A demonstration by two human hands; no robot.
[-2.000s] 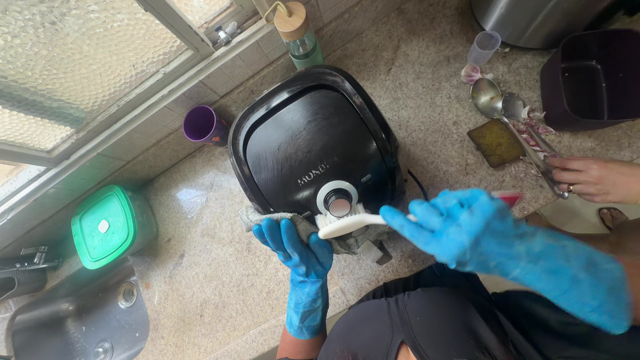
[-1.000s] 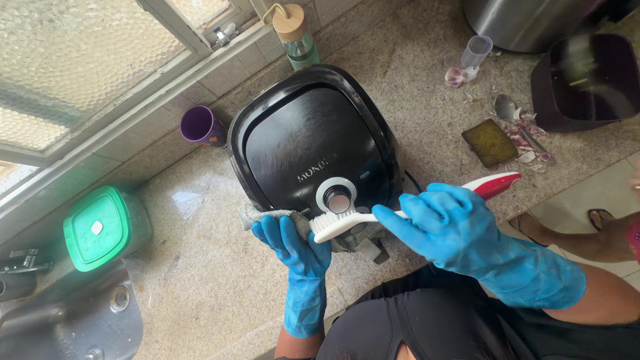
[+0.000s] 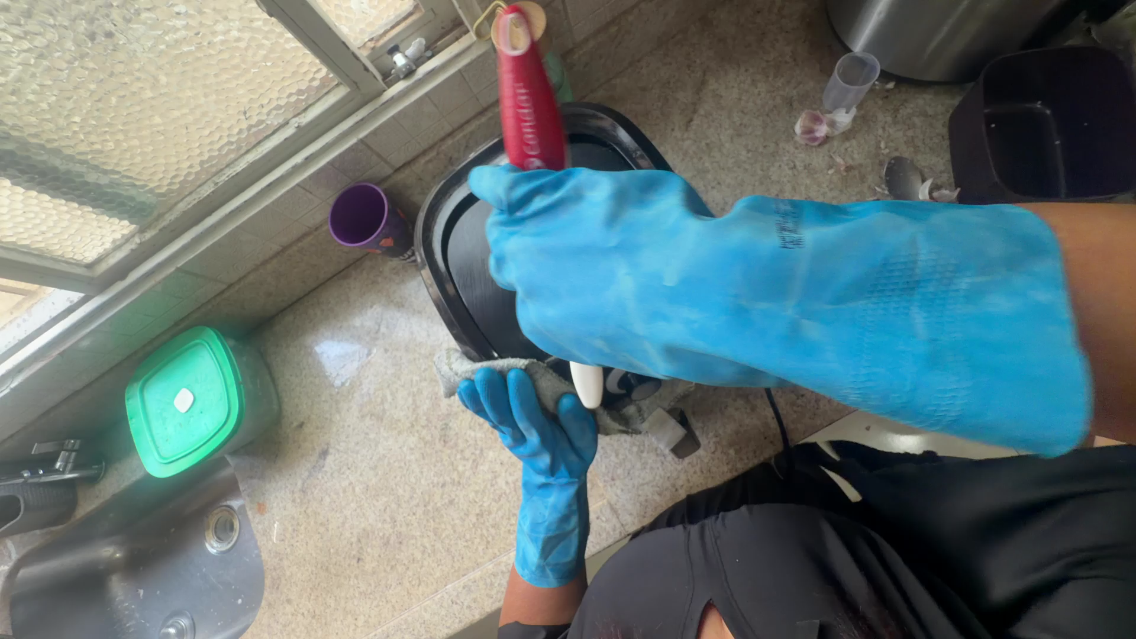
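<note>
My right hand [image 3: 612, 257], in a blue rubber glove, is closed around a cleaning brush with a red handle [image 3: 532, 115], raised over a black air fryer [image 3: 484, 257]. The brush's white end shows below the fist; its bristles cannot be seen. My left hand [image 3: 537, 426], gloved too, presses a grey cloth [image 3: 524, 368] against the near edge of the air fryer. My right hand and forearm hide much of the air fryer's top and most of its knob.
A purple cup [image 3: 362, 217] stands by the window wall, with a green-lidded container [image 3: 186, 399] beside the steel sink [image 3: 133, 568]. At right are a clear small cup [image 3: 850, 82], garlic, a spoon [image 3: 903, 177] and a dark square bin [image 3: 1043, 133]. A cord runs off the near counter edge.
My right hand has moved up and across the air fryer, and the brush has turned so its red handle points toward the window wall. My left hand stays at the cloth.
</note>
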